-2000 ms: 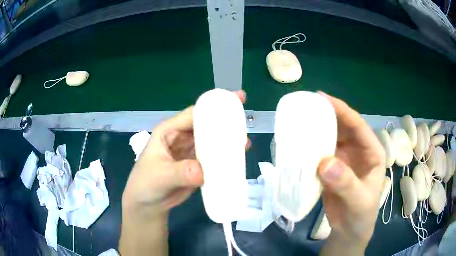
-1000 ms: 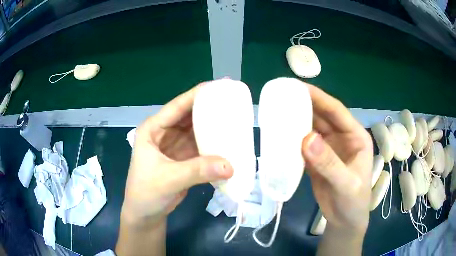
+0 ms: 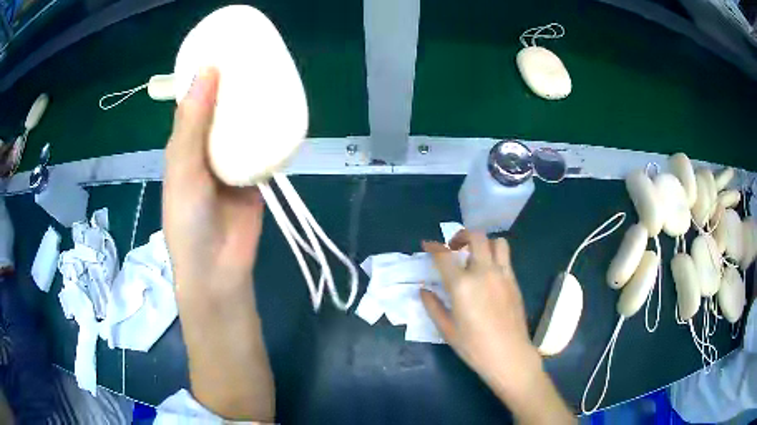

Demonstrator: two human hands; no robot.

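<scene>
My left hand (image 3: 212, 199) is raised at upper left, gripping a cream-white corded bar (image 3: 249, 100). Its white cord loops hang below; whether a second bar is behind it, I cannot tell. My right hand (image 3: 477, 299) is low over a white wiping cloth (image 3: 398, 290) on the bench, thumb and fingers apart and touching or just above it; part of the cloth is hidden under the fingers. Another corded bar (image 3: 561, 315) lies on the bench right of my right hand, its loop pointing up.
A whitish dispenser bottle (image 3: 495, 195) with its metal lid flipped open stands by the rail (image 3: 307, 158). Hanging bars (image 3: 671, 203) are at right, crumpled cloths (image 3: 87, 278) and another bottle (image 3: 62, 202) at left. The green belt carries spaced bars (image 3: 544, 72); a grey post (image 3: 390, 75) crosses it.
My two hands have parted. The left has risen to upper left with a bar; the right no longer holds a bar up and is down at the cloth. The bottle now shows.
</scene>
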